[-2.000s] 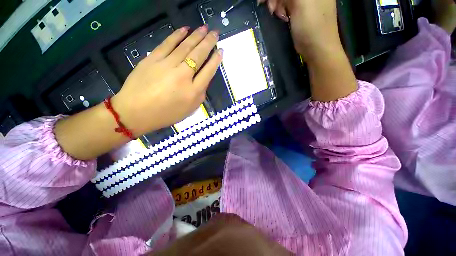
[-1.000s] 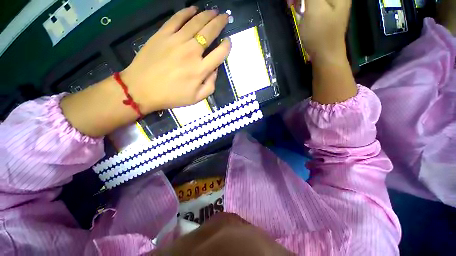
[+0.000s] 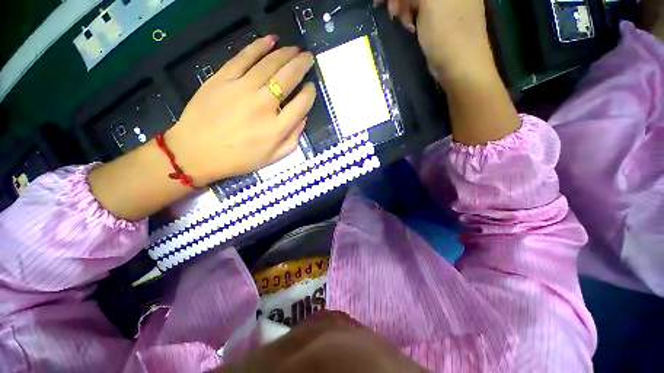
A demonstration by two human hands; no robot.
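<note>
My left hand (image 3: 240, 113) lies palm down, fingers apart and empty, over a middle phone in the black tray (image 3: 429, 116), hiding much of that phone. Right of it, a phone body (image 3: 344, 23) holds a white battery (image 3: 354, 87) with a yellow edge. My right hand (image 3: 448, 36) is at the top edge, partly cut off. A thin pale tweezers tip (image 3: 333, 12) points from its side at small white dots on the phone's upper part; the tool's body is mostly out of view. White scalloped sticker strips (image 3: 266, 207) lie across the tray's near edge.
Another phone (image 3: 138, 131) sits in the tray at the left. A white liner with dark squares (image 3: 116, 33) and a small ring (image 3: 159, 35) lie on the green mat at the far left. Another phone (image 3: 573, 20) is at the upper right, near a person's pink sleeve (image 3: 611, 160).
Since one second ago, my right hand has moved up and left from the right, and the thin tip is back over the phone. My left hand has drawn back slightly, uncovering that phone's upper part.
</note>
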